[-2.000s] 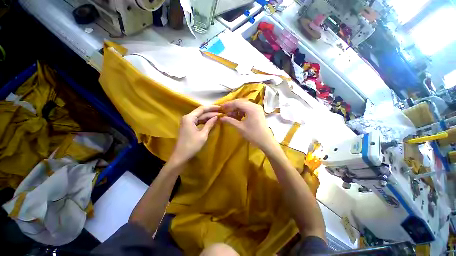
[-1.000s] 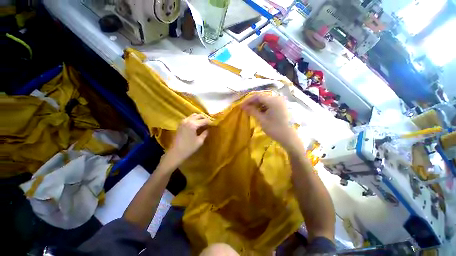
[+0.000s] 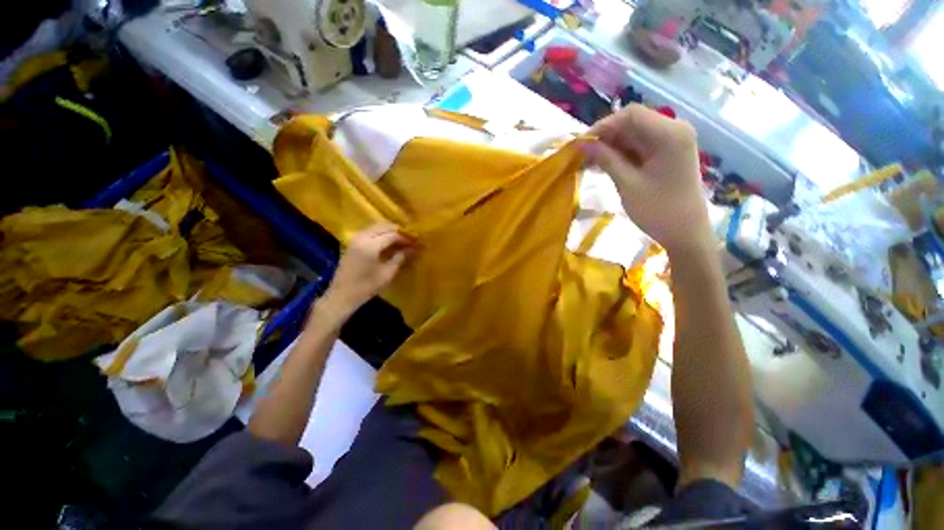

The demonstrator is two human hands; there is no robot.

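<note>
A large mustard-yellow fabric panel [image 3: 497, 280] hangs between my two hands and drapes down over my lap. My left hand [image 3: 370, 267] pinches its edge at the centre left. My right hand [image 3: 652, 171] is raised higher to the right and pinches a corner of the edge between thumb and fingers. The edge runs taut and slanted between the hands, with a narrow dark slit or seam along it. A white panel [image 3: 375, 140] with yellow strips lies behind it on the table, partly covered.
A white sewing machine with a blue stripe [image 3: 841, 357] stands at the right. Another machine [image 3: 307, 47] stands at the back left. A blue crate [image 3: 300, 311] with yellow cloth [image 3: 93, 274] and a white bundle [image 3: 186, 373] is at the left. A tray of coloured scraps is behind.
My right hand has moved up and to the right with the fabric edge. My hands are farther apart, and the yellow panel is lifted and spread, covering more of the white panel.
</note>
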